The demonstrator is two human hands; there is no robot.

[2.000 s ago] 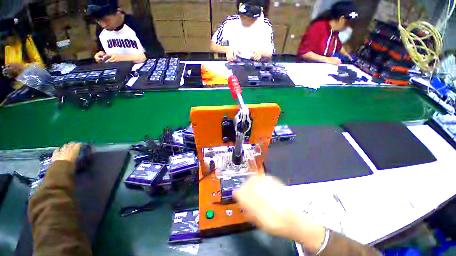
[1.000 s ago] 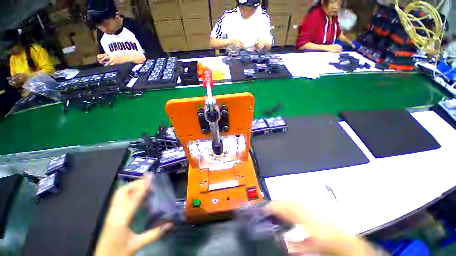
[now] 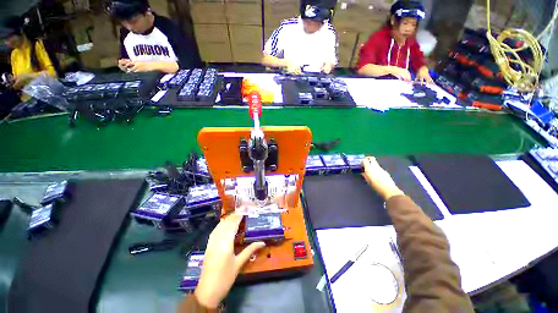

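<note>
The orange test fixture (image 3: 292, 264) stands in front of me, its red toggle clamp handle (image 3: 255, 105) upright and its clear pressure plate raised. A black boxed device (image 3: 264, 225) with a purplish label lies at the fixture's nest. My left hand (image 3: 225, 252) holds it at its left side, thumb in front; the fingertips are partly hidden. My right hand (image 3: 378, 177) reaches to the back of a black foam mat (image 3: 367, 195), its fingers on the right end of another device (image 3: 355, 162), last in a short row.
A pile of devices and cables (image 3: 160, 206) lies left of the fixture. Another black mat (image 3: 76, 235) is at the left, with two devices beside it. White paper (image 3: 483, 244) at the right bears a thin dark pen-like stick (image 3: 345, 268). Several people sit opposite.
Both hands have left the fixture's front edge. My left hand has moved to the nest, where a device now lies. My right hand has moved forward to the back row, which has one more device.
</note>
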